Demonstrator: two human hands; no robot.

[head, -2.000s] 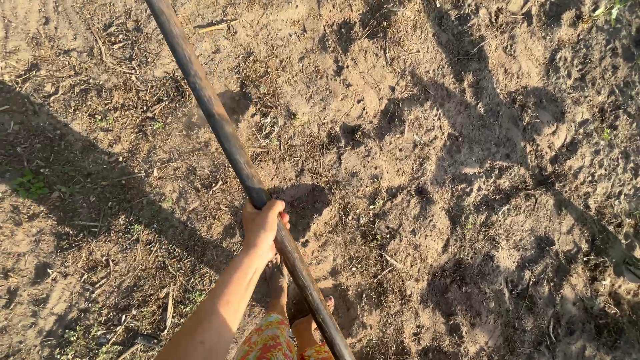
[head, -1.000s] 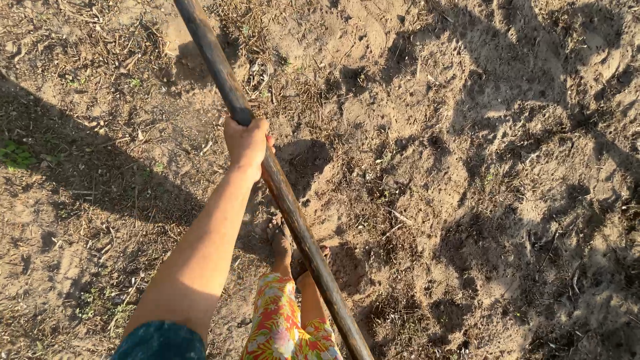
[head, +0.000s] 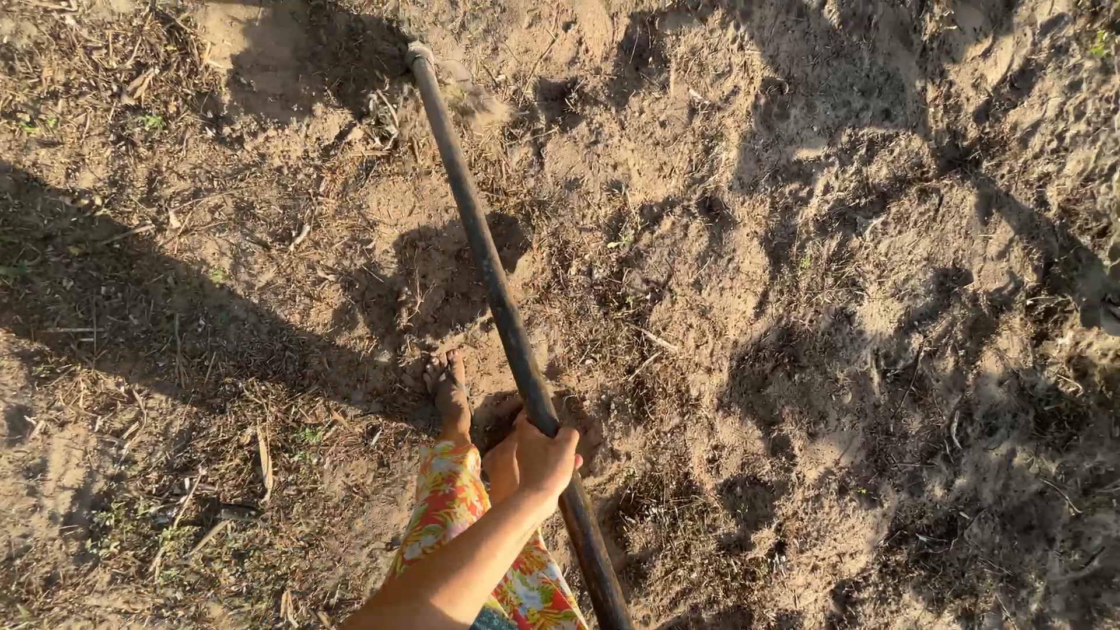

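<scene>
A long, dark wooden pole [head: 490, 254] slants from the upper middle down to the bottom edge. My left hand [head: 544, 455] is closed around its lower part, close to my legs. At the far end a pale band or collar [head: 420, 54] shows, touching or just above the soil beside a small tuft of dry roots [head: 382, 118]; whether a tool head sits there is hidden. My right hand is out of the frame.
Dry, uneven soil [head: 682, 289] with straw, twigs and small green weeds [head: 153, 122] spreads all around. My bare foot [head: 449, 394] stands left of the pole, below patterned trousers [head: 451, 499]. Long shadows cross the ground.
The pole's far end has come into view at the top. My left hand, holding the pole, has moved down in the view, closer to my legs.
</scene>
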